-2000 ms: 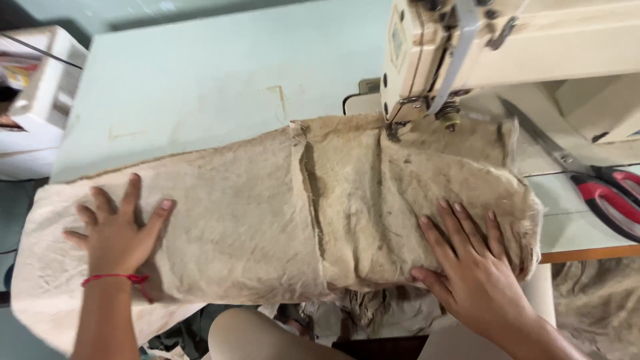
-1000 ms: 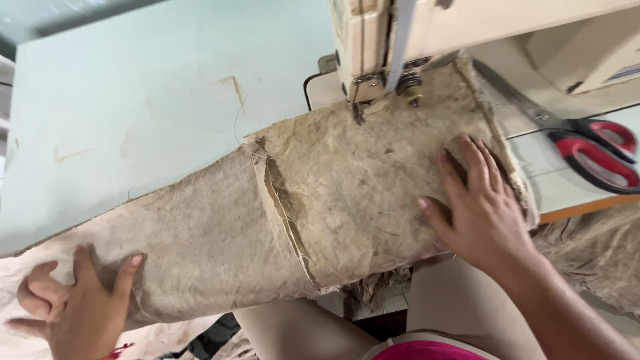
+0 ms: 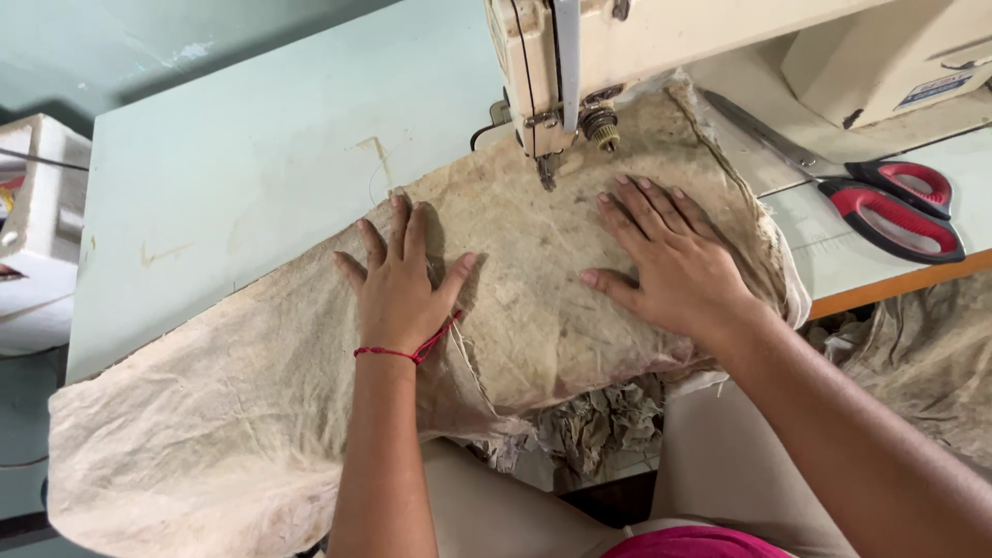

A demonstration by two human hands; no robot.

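A long piece of stained beige cloth (image 3: 527, 310) lies across the table and under the presser foot (image 3: 546, 174) of a cream sewing machine (image 3: 535, 85). My left hand (image 3: 403, 287), with a red string at its wrist, rests flat on the cloth beside a frayed cross seam, fingers spread. To the right of the presser foot, my right hand (image 3: 674, 260) lies palm down on the same cloth, its thumb apart from the fingers. Neither hand grips anything. Where the needle meets the cloth cannot be made out.
Scissors with red and black handles (image 3: 899, 209) lie right of the cloth, near the table's orange edge (image 3: 899, 285). More crumpled cloth (image 3: 930, 364) is below that edge. A white foam box (image 3: 46, 232) stands beyond the table's left side. Ruffled scraps (image 3: 604, 426) hang below the cloth.
My left hand has moved right along the cloth, from near its left end to beside the cross seam. My right hand stays flat on the cloth. The view has shifted somewhat.
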